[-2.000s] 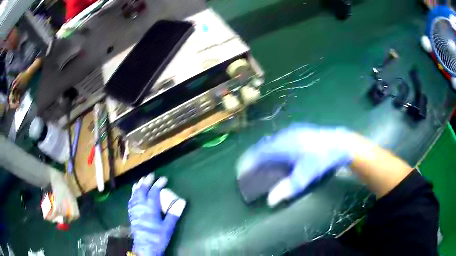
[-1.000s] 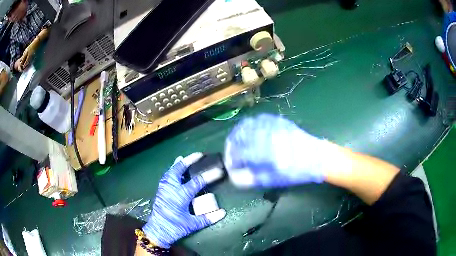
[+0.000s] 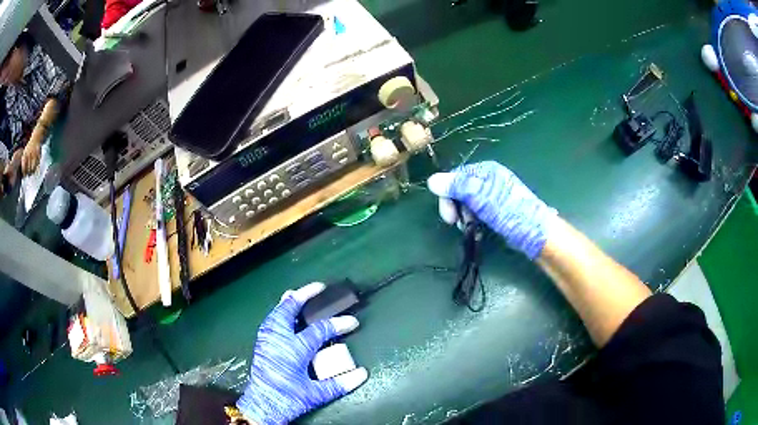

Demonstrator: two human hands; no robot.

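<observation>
My left hand (image 3: 303, 357), in a blue-violet glove with white fingertips, holds a black power adapter (image 3: 330, 303) near the bench surface. A white test socket (image 3: 334, 362) sits between its fingers, beside the adapter. A thin black lead runs right from the adapter to a bundled cord (image 3: 470, 270). My right hand (image 3: 490, 203) holds the lead's end and bundle at its fingertips, below the cream knobs (image 3: 401, 143) of the electronic load (image 3: 283, 178). The plug tip is hidden or too small to tell. The load shows lit digits.
A smartphone (image 3: 245, 83) lies on the load. Pens and tools (image 3: 162, 241) lie on the wooden board, with a white bottle (image 3: 79, 220) to the left. Several black adapters (image 3: 665, 141) lie at the right, near a blue fan (image 3: 740, 58) and green bin (image 3: 731, 290). A person sits far left.
The adapter has passed from my right hand to my left, beside the white socket. My right hand has moved up toward the load's knobs, now with the lead and its bundle.
</observation>
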